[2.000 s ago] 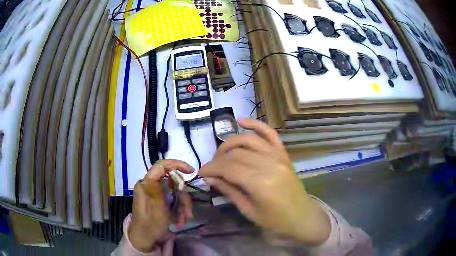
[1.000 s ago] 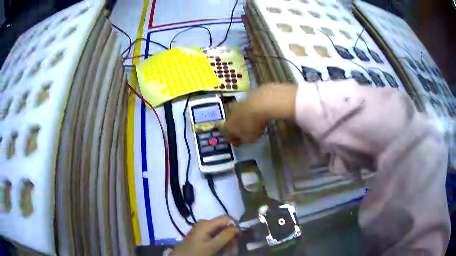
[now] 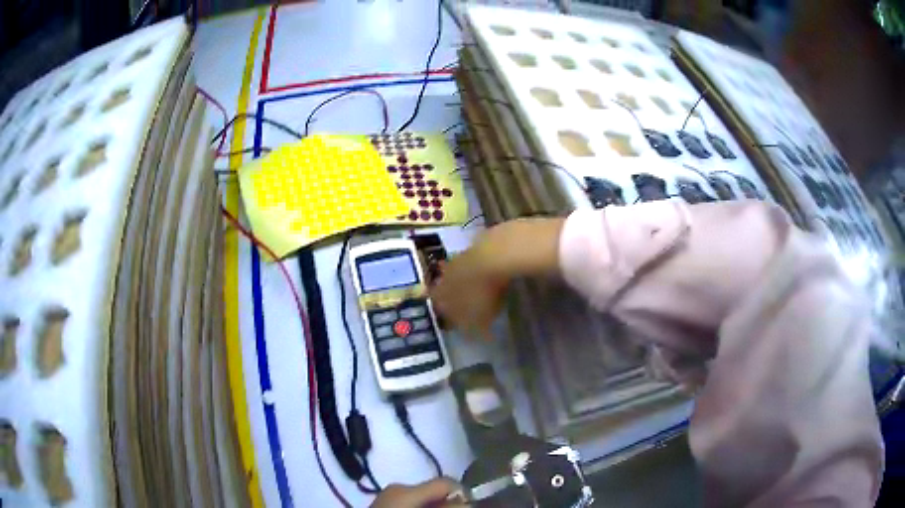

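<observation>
The white handheld meter [image 3: 400, 316] lies on the white bench, with a grey screen and a red button. My right hand [image 3: 474, 293] is blurred at the meter's right edge, over a small dark box [image 3: 430, 250]; whether it grips anything is hidden. My left hand [image 3: 422, 493] is cut off by the bottom edge, its fingertips beside the metal test fixture [image 3: 551, 480]; its hold cannot be made out. A dark flat holder with a pale round window [image 3: 482, 399] lies between the meter and the fixture.
Foam trays with cut-outs are stacked at left [image 3: 74, 243] and right [image 3: 595, 94]; the right one holds several dark fans [image 3: 660, 144]. A yellow dot label sheet [image 3: 323, 189] lies above the meter. A thick black cable [image 3: 323, 362] and a red wire [image 3: 298, 288] run at its left.
My hands were together over the front edge; my right hand has moved out to the meter's right side, my left stays low. The fixture has come into view. The view has shifted.
</observation>
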